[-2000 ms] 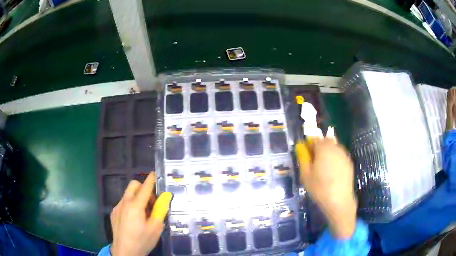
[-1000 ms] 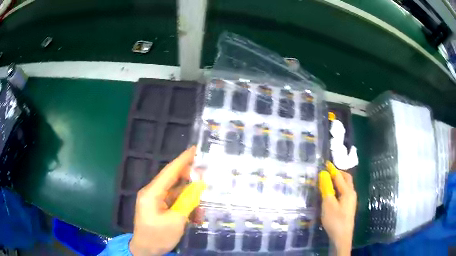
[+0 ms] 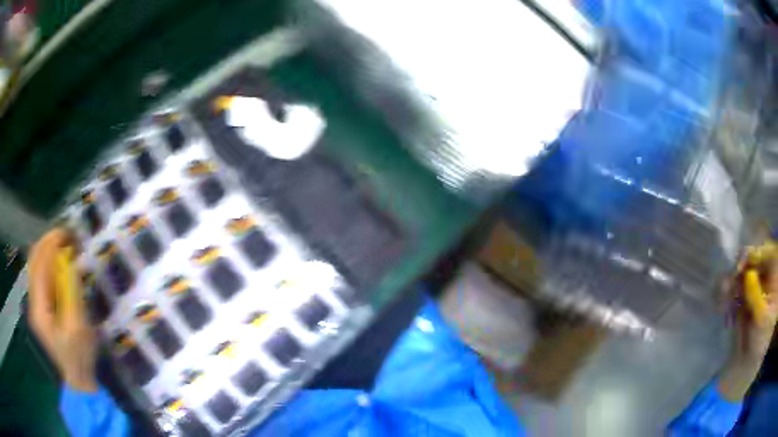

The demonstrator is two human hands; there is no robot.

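Observation:
The blister tray [image 3: 200,230] lies tilted across the left half, with rows of dark square screens and orange flex tails in its pockets. Glare washes out parts of it. My left hand [image 3: 61,299], blurred, is at the tray's left edge with a yellow finger cot against it; its grip is unclear. My right hand [image 3: 755,294], blurred and cut by the right edge, wears yellow finger cots. It is beside a hazy clear plastic piece [image 3: 635,265]; I cannot tell if it holds it.
The dark foam tray [image 3: 341,213] shows right of the screens, with a white crumpled scrap [image 3: 277,128] and a small yellow spot on it. A glaring white-topped tray stack [image 3: 486,77] is at the top. Another person's blue sleeve [image 3: 648,77] is at upper right. Brown cardboard [image 3: 563,358] is low right.
The view has swung right and down. My right hand has left the tray's right edge and is far to the right. The loose clear cover no longer shows over the screens. My left hand remains beside the tray.

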